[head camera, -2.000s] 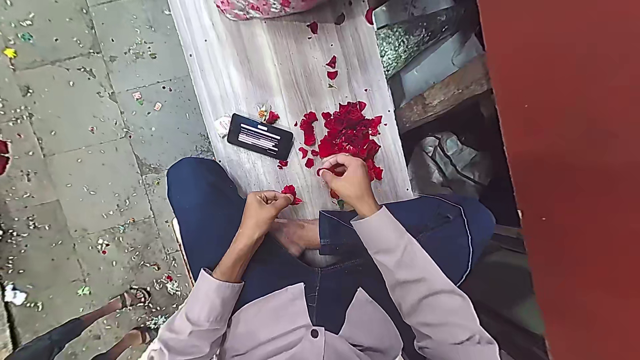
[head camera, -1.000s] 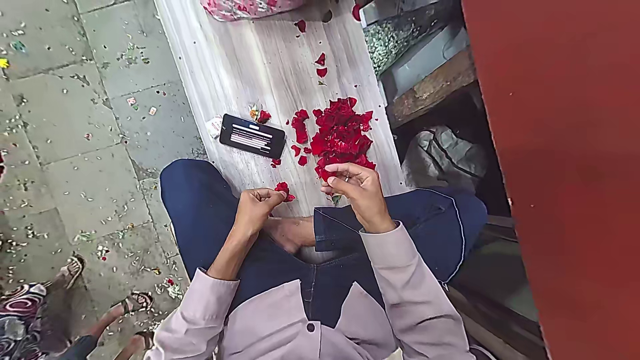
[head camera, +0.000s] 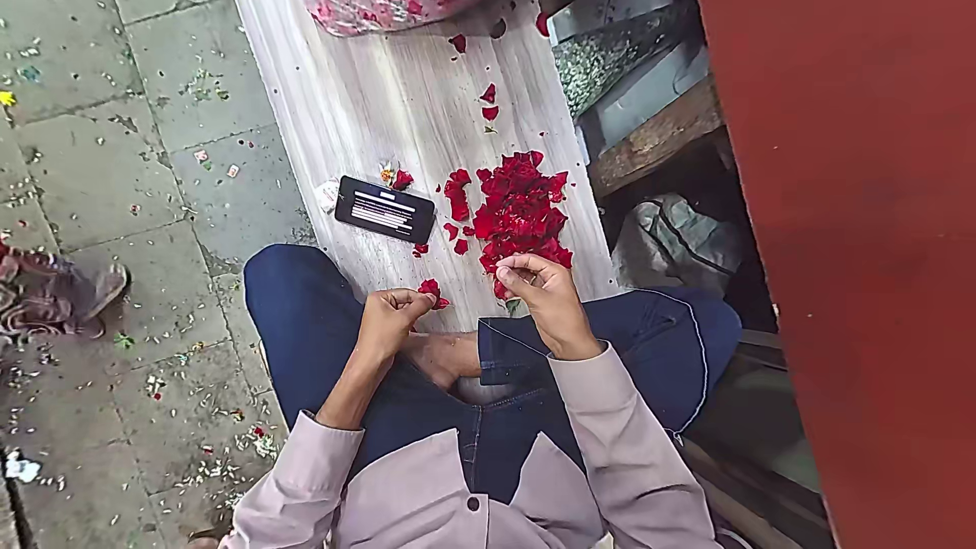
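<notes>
My left hand (head camera: 393, 322) pinches at a small bunch of red petals (head camera: 431, 289) beside my bare foot. To its right, my right hand (head camera: 545, 293) has its thumb and forefinger brought together at the near edge of a heap of red rose petals (head camera: 521, 206); whether something thin is between them cannot be made out. A pale thread (head camera: 703, 358) lies in a curve over the blue jeans at my right knee. Smaller groups of loose petals (head camera: 458, 194) lie just left of the heap.
A phone (head camera: 385, 210) with a lit screen lies on the pale wood-grain board (head camera: 366, 99), a small flower (head camera: 398, 177) above it. A floral-patterned bundle (head camera: 389, 14) sits at the far end. A red panel (head camera: 846, 229) stands at right. Another person's foot (head camera: 107, 290) is on the littered paving at left.
My hands stay close to the same places by the petals. At the left, the other person's feet and patterned clothing have shifted on the paving.
</notes>
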